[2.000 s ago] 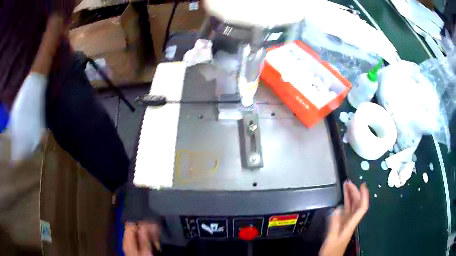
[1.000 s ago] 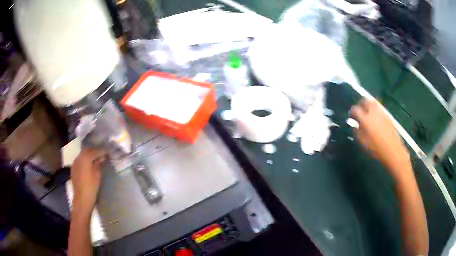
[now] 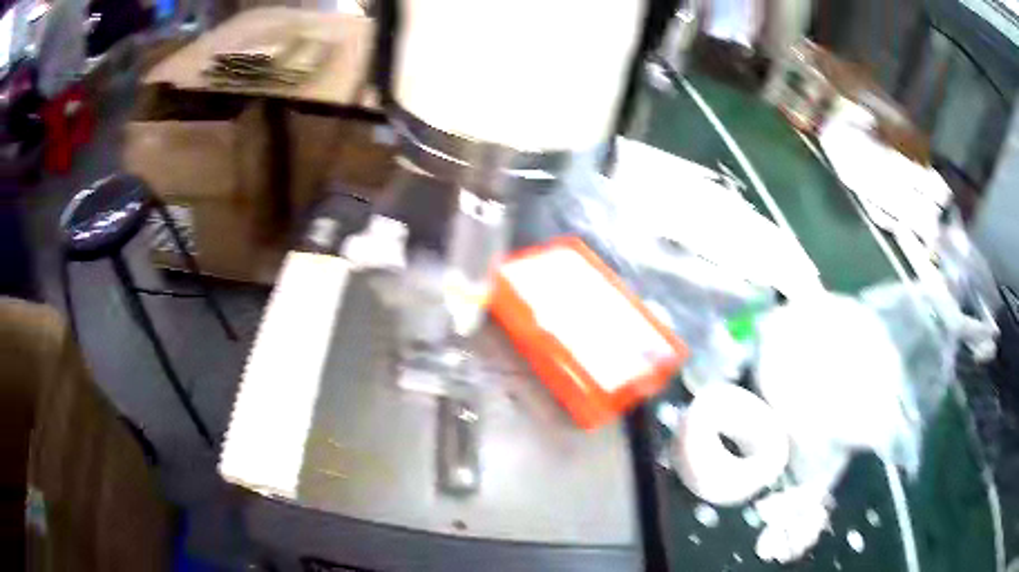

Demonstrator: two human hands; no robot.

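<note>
Neither of my hands is in the picture. Nearest in front of me is the machine's grey metal base (image 3: 536, 480). The white cylindrical head (image 3: 508, 67) stands over it, with the silver horn (image 3: 475, 235) below. A blurred clear or silver nest (image 3: 438, 369) sits under the horn. The slotted clamp bar (image 3: 459, 441) lies in front of the nest. The orange parts box (image 3: 587, 393) with pale contents stands right of the horn. The dark rod is not visible on the base. The view is blurred.
A long white foam strip (image 3: 285, 374) lies on the base's left side, thin yellow loops beside it. Right are a white roll (image 3: 732, 445), a green-tipped bottle (image 3: 746, 322), plastic bags and tissue scraps. A black stool (image 3: 106, 212) and cartons (image 3: 212, 168) stand left.
The view has swung back left and up, showing the stool and cartons. Both my hands have left the picture. The rod seen across the nest earlier is gone, and the person at left is out of view.
</note>
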